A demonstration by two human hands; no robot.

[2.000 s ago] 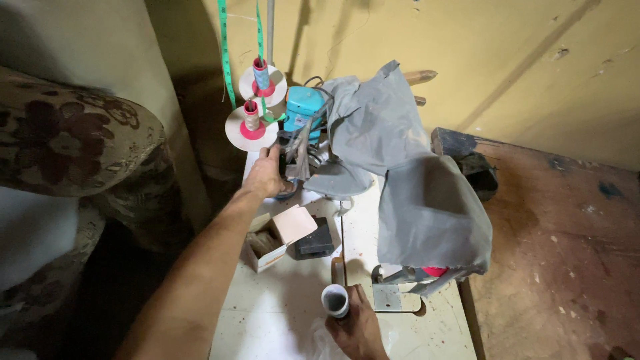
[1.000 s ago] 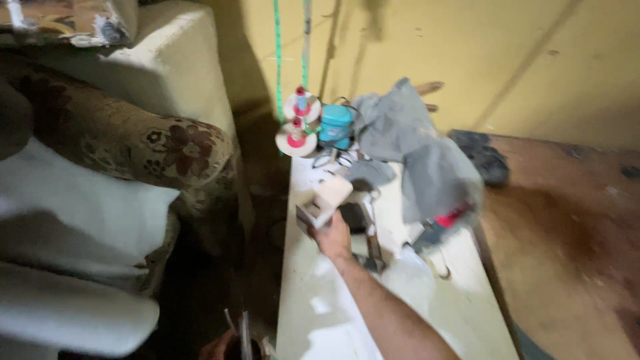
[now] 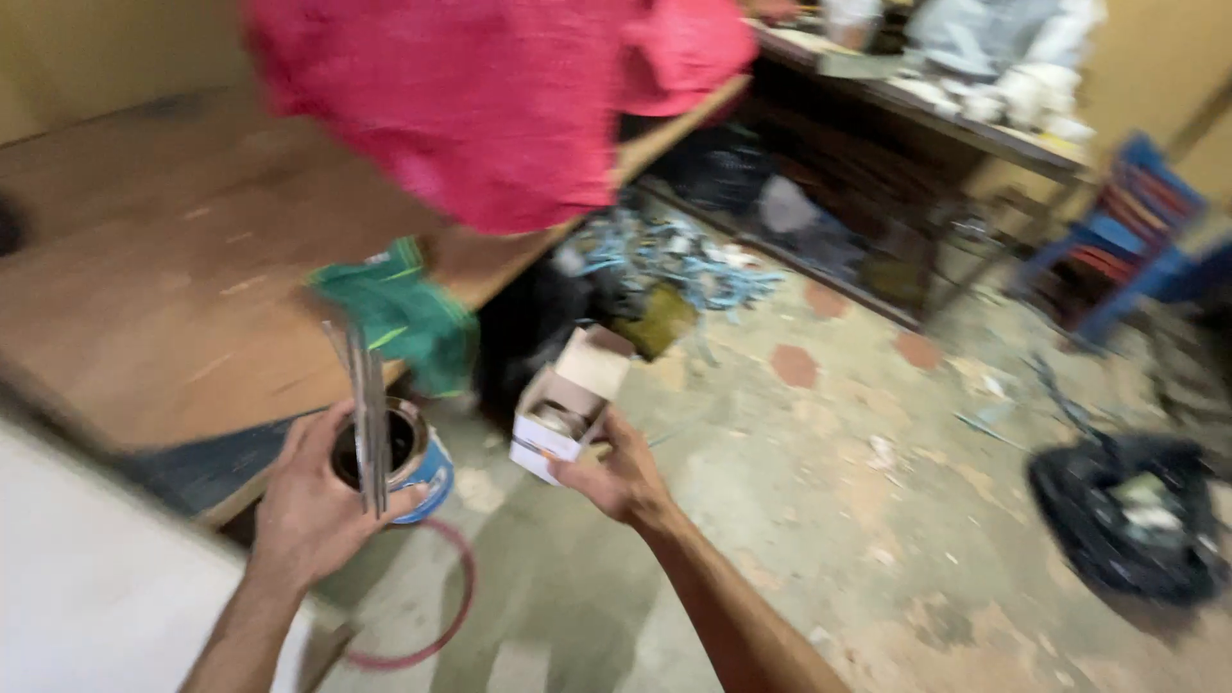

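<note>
My left hand is wrapped round a blue can with a dark inside. Several thin metal rods stand up from the can, beside my left thumb. To its right, my right hand grips a small white cardboard box by its side. The flap of the box is up, and a rounded thing lies inside, too blurred to name. Both containers are held in the air over the floor.
A wooden table bears red cloth and green cloth. Blue scraps lie on the floor beyond. At right are a blue chair and a black bag. A red ring is low at the left.
The view has swung far from the white sewing table. The small box, on that table two seconds ago, is now in my right hand above the floor. The can is now plainly seen in my left hand.
</note>
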